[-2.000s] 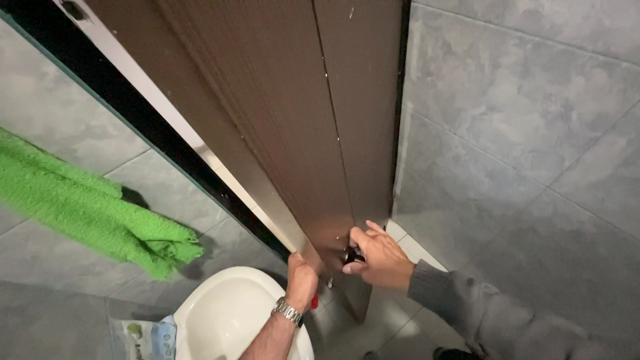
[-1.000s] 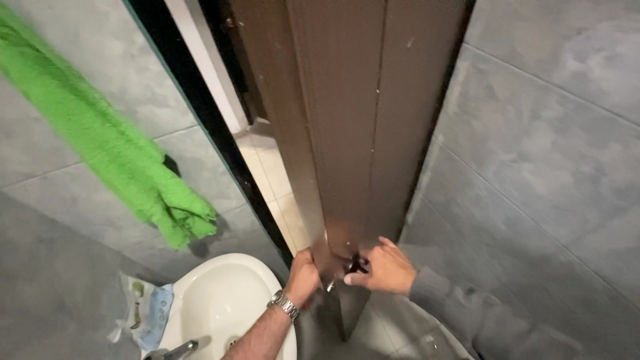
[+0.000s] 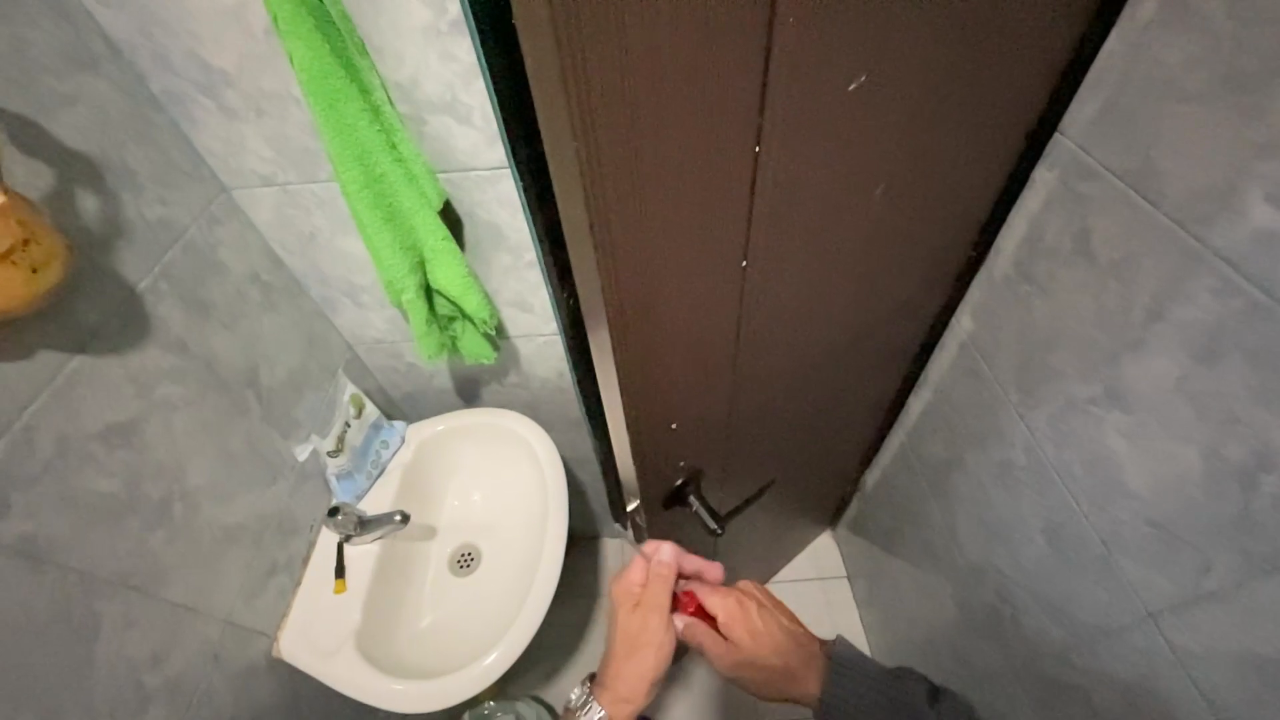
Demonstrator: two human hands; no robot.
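Note:
A brown door [image 3: 680, 250] fills the middle of the view, with a dark lever handle [image 3: 705, 508] near its lower left edge. Just below the handle, my right hand [image 3: 755, 635] grips a tool with a red handle [image 3: 692, 606], probably a screwdriver. Its thin shaft points up and left toward the metal fitting [image 3: 634, 512] on the door's edge. Close beside it is my left hand [image 3: 648, 605], a metal watch on its wrist; its fingers are around the shaft, as far as can be seen. The tool's tip cannot be made out clearly.
A white washbasin [image 3: 545, 500] with a chrome tap [image 3: 365, 522] stands at lower left. On its rim are a packet of wipes [image 3: 365, 445] and a small yellow-tipped brush [image 3: 340, 570]. A green towel [image 3: 400, 210] hangs above. Grey tiled walls [image 3: 1150, 400] flank the door.
The gap beside the door, visible one second ago, is no longer seen. My right hand has moved off the handle and down to the red-handled tool. The view has shifted left.

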